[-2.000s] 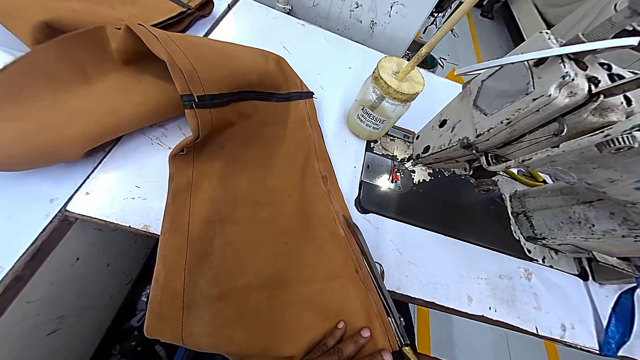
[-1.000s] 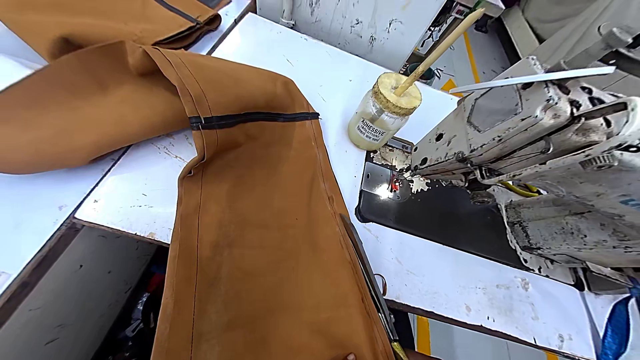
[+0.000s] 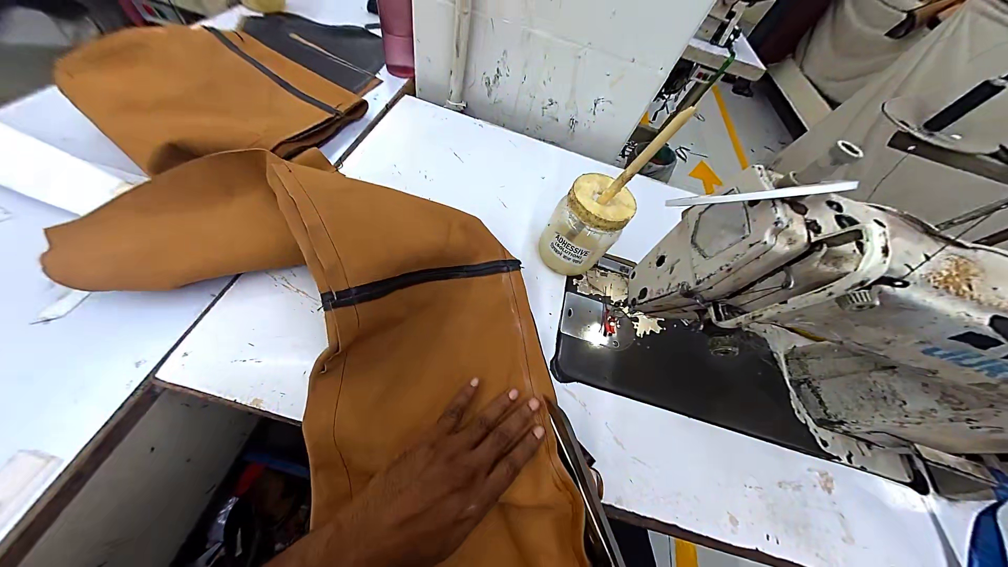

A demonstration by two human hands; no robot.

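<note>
A large brown leather or suede-like piece point(image 3: 425, 339) with stitched seams and a black zipper point(image 3: 421, 283) across it lies over the white table and hangs past its near edge. My left hand point(image 3: 465, 472) rests palm down on its lower part, fingers spread, fingertips near the right seam; the thumb is hidden. Along the right edge of the piece are long metal blades, apparently shears point(image 3: 583, 480), with their handles out of view. My right hand is not in view.
An adhesive jar point(image 3: 587, 224) with a stick in its lid stands beside a worn industrial sewing machine point(image 3: 787, 260). Another brown piece point(image 3: 213, 94) with a black strip lies at upper left. An open gap under the table point(image 3: 260, 488) shows at lower left.
My left hand, barely showing at the bottom edge a second ago, now lies further up on the brown piece. The view has shifted, showing more of the far side.
</note>
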